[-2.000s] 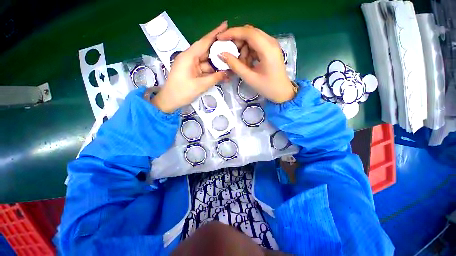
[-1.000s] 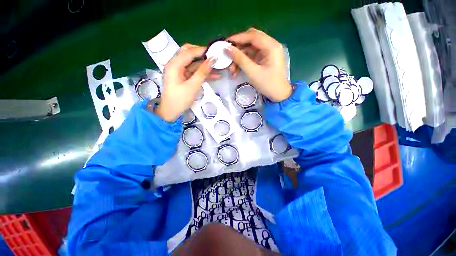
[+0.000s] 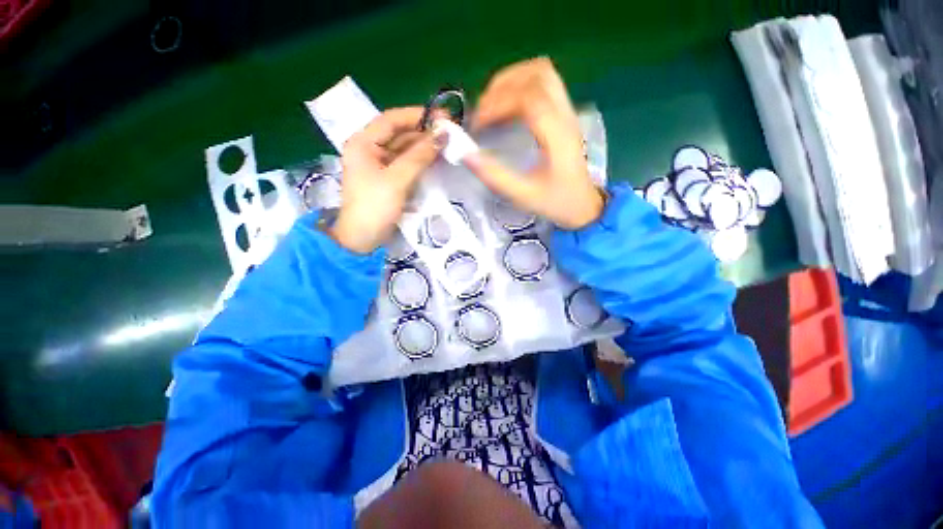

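My left hand (image 3: 381,174) holds a dark ring part (image 3: 447,106) upright at its fingertips, above the tray. A small white piece (image 3: 456,143) sticks out below the ring, between my left fingertips and my right thumb. My right hand (image 3: 540,150) is blurred; its grip on the white piece cannot be told. The blister tray (image 3: 362,356) lies below with several ring parts (image 3: 417,336) in its pockets. A die-cut strip (image 3: 475,271) lies across the tray.
Another die-cut strip (image 3: 230,186) lies left of the tray, and a white strip (image 3: 343,110) behind it. A loose disc pile (image 3: 713,189) lies right. Whitish stacked sleeves (image 3: 843,145) stand far right. A red crate (image 3: 820,346) is beside the bench's right edge. A pale bar (image 3: 72,225) lies far left.
The white round face between my hands no longer shows; a dark ring and a small folded-looking white piece show instead. My right hand has drawn slightly away from my left. The view has shifted slightly.
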